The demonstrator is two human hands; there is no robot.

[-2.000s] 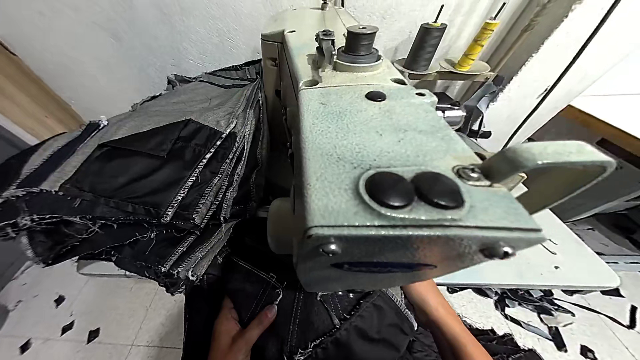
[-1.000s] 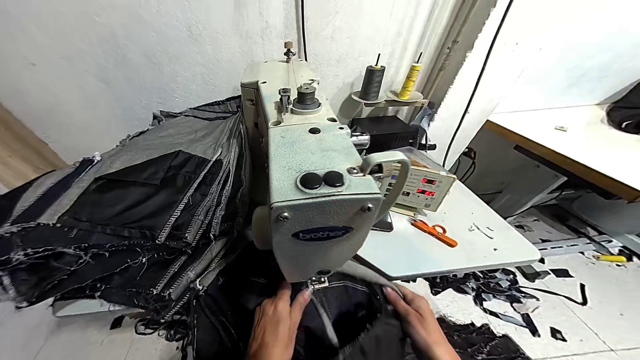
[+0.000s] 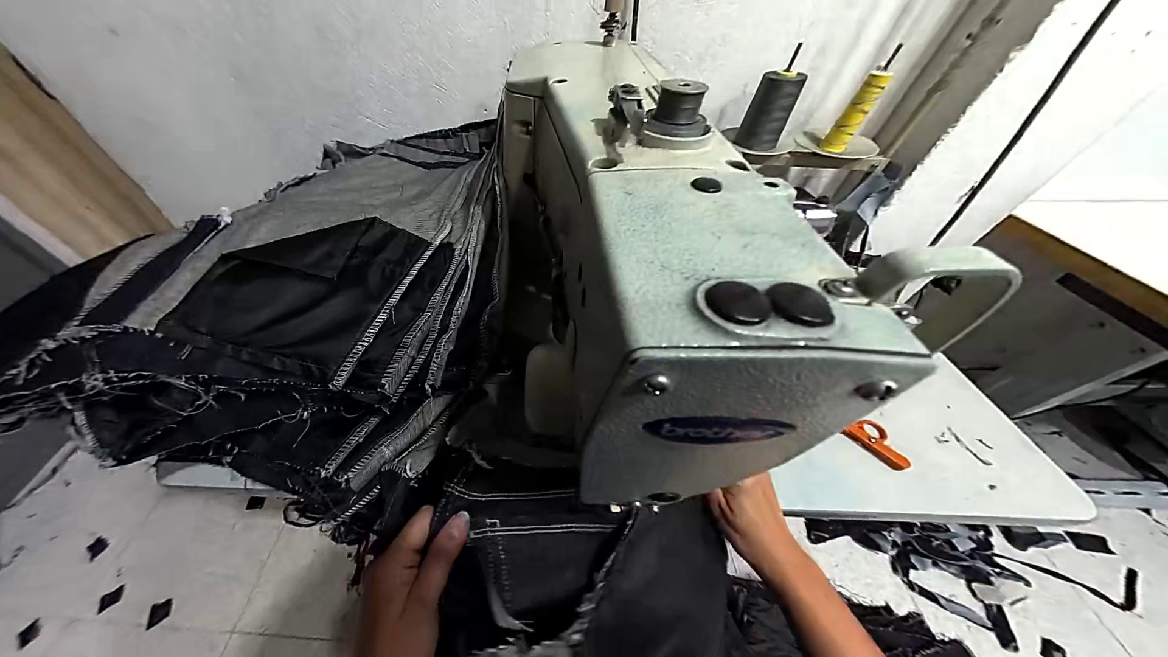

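A Brother industrial sewing machine (image 3: 748,265) fills the middle of the view. Black denim with pale double stitching (image 3: 547,557) lies under its head. My left hand (image 3: 415,575) grips the denim's left edge, thumb on top. Right of the machine head, my right hand (image 3: 753,520) is on the cloth, its fingers partly hidden behind the head and fabric, so its grip cannot be told. The needle area is mostly hidden beneath the head. A pile of black and grey denim pieces (image 3: 301,292) with frayed, overlocked edges lies at the left of the machine.
An orange-handled tool (image 3: 876,444) lies on the white machine table (image 3: 985,456). Grey (image 3: 772,109) and yellow (image 3: 856,114) thread cones stand behind. Fabric scraps (image 3: 958,557) litter the floor at right. Another table (image 3: 1095,255) stands at far right.
The view has moved much closer to the machine since one second ago. My hands are now farther apart, at either side of the machine head, and the denim beneath lies differently.
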